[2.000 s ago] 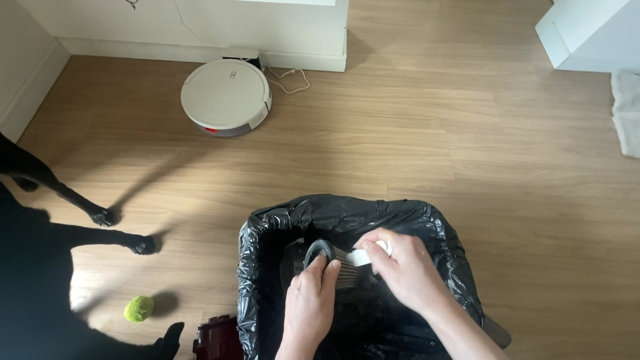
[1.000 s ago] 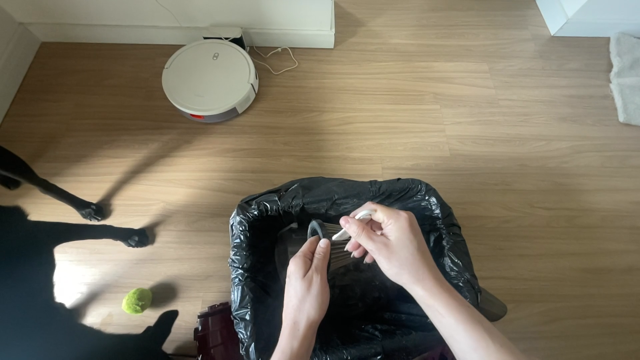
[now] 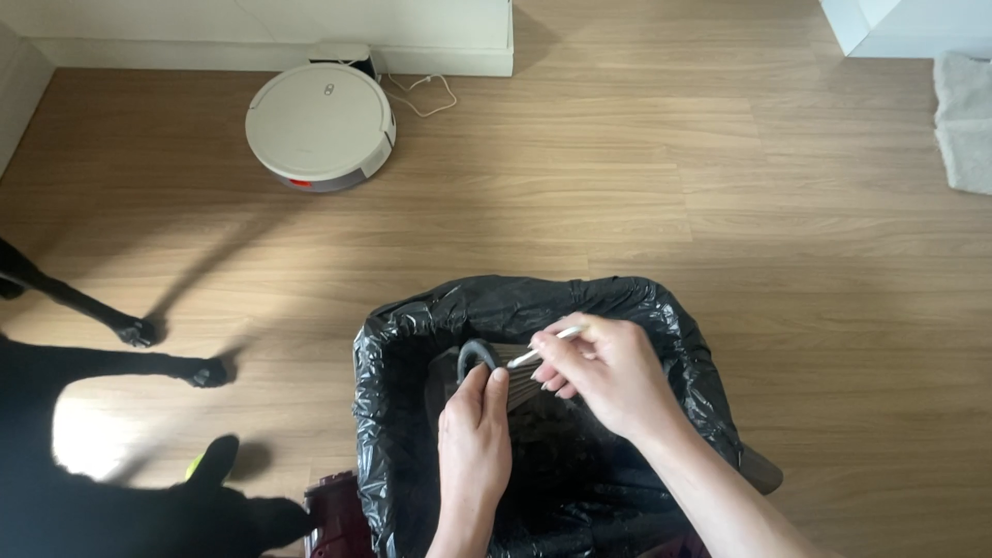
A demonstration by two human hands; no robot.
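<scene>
Over a bin lined with a black plastic bag, my left hand grips a pleated filter by its dark round rim. The pleats face right, toward my other hand. Between the thumb and fingers of my right hand is a slim white tool, perhaps a small brush; its tip is at the filter beside the rim. The filter's lower part is partly hidden by my left hand.
A white robot vacuum sits by the wall with a white cable. A black dog stands at left, partly covering a yellow-green ball. A dark red plastic part lies against the bin's left side. A light mat is far right.
The dog's head has come into view toward the bin and now covers most of the ball. My right hand has changed its hold on the white tool, which now slants down toward the filter.
</scene>
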